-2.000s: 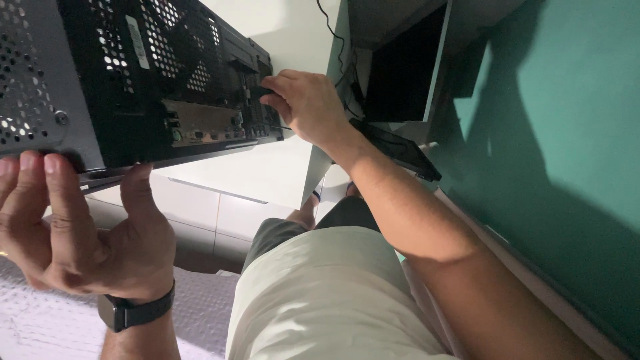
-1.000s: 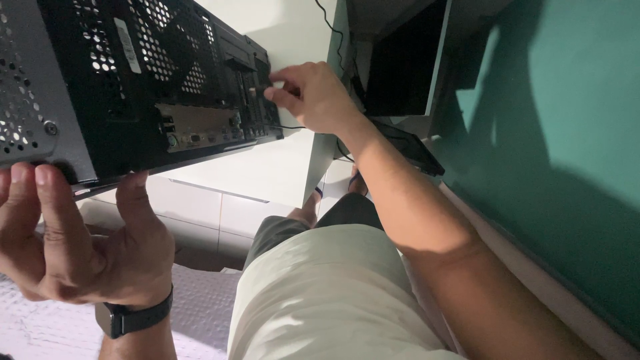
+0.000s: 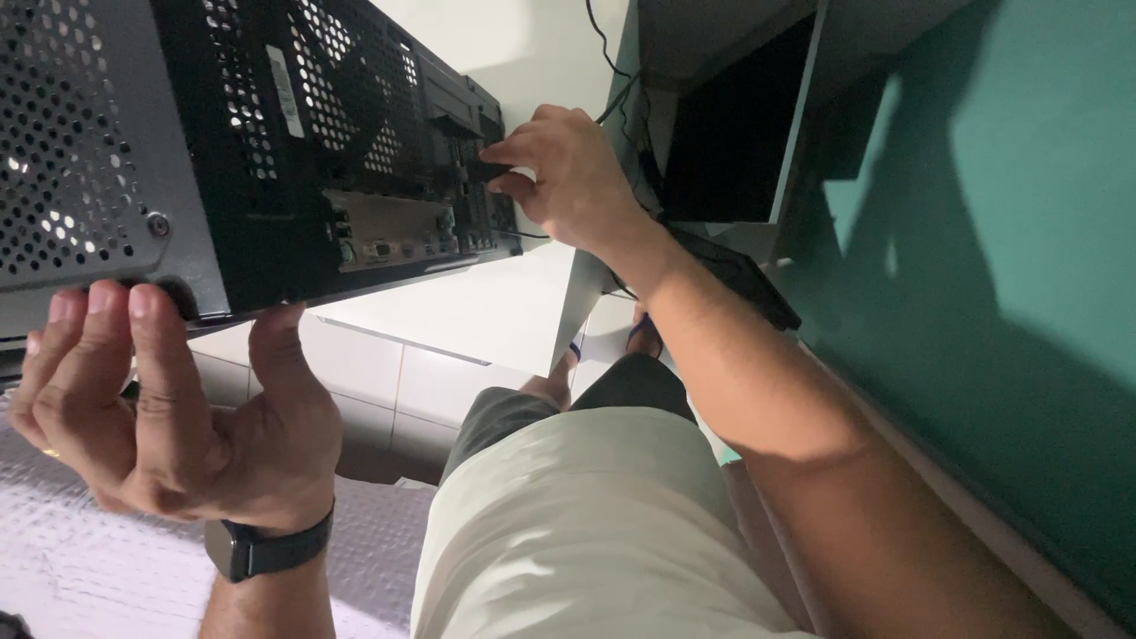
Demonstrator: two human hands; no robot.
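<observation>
A black desktop computer case (image 3: pixel 257 213), with perforated metal panels and rear ports, lies tilted across the upper left. My left hand (image 3: pixel 186 399), with a dark watch on its wrist, grips the case's near corner between thumb and fingers. My right hand (image 3: pixel 559 173) is at the far end of the case's back and pinches a small black cable connector (image 3: pixel 495 171) between thumb and fingertips, close to the rear panel. Whether the connector sits in a socket cannot be told. Beside the hand, a thin black cable (image 3: pixel 531 235) leads from the case.
The case's far end is over a white desk (image 3: pixel 461 311). A dark screen (image 3: pixel 741 124) and a flat black object (image 3: pixel 741 275) are beyond it, near a green wall (image 3: pixel 1047 222). Black cables (image 3: pixel 603 40) run by the desk edge. A quilted light cover (image 3: pixel 382 532) lies below left.
My right hand's fingers have shifted slightly at the rear panel, and a black connector now shows between them. My left hand keeps its hold on the case corner.
</observation>
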